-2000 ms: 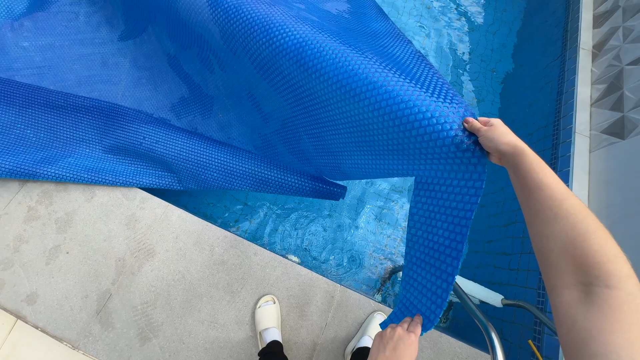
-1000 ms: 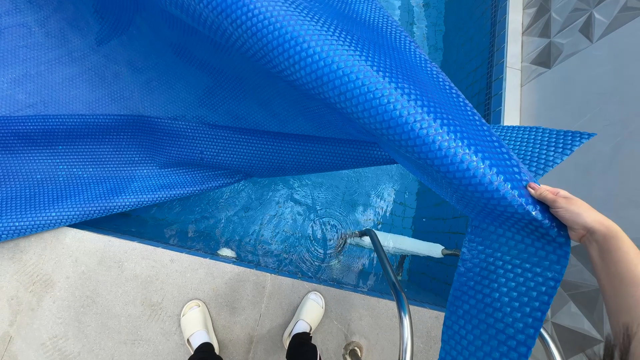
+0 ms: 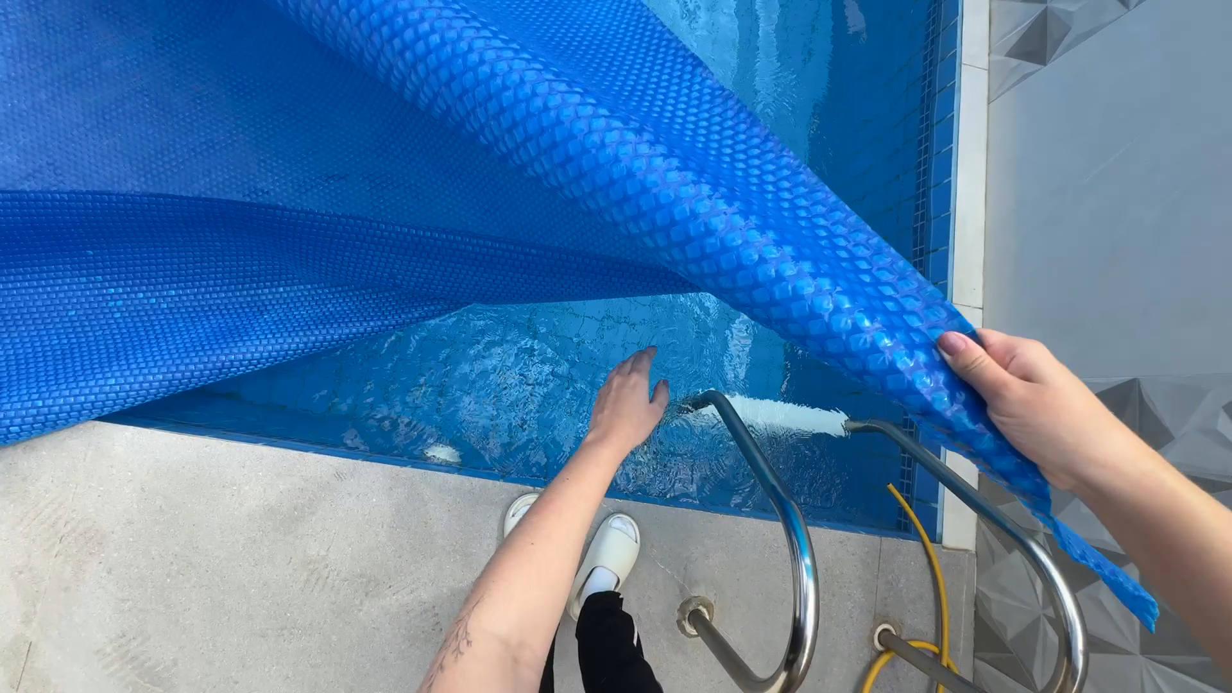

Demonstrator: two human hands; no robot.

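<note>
A blue bubble pool cover (image 3: 664, 183) spreads over the pool at the upper left, one part of it bunched into a thick fold running down to the right. My right hand (image 3: 1020, 395) grips that fold near its end, thumb on top, and a thin tail of cover hangs beyond it. Over the water, my left hand (image 3: 626, 399) reaches out with nothing in it, fingers extended and the thumb apart. It is below the cover's lower edge and left of the metal ladder rail (image 3: 794, 539).
A second ladder rail (image 3: 1020, 539) curves beside a yellow hose (image 3: 938, 587). A white ladder step (image 3: 784, 415) shows in the pool water (image 3: 539, 375). My light slippers (image 3: 611, 553) are on the stone deck (image 3: 241, 558). Grey wall panels (image 3: 1107, 212) line the right side.
My left hand, on the cover's lower corner two seconds ago, is now empty over the water. The cover by my right hand has gone from a broad hanging flap to a gathered fold.
</note>
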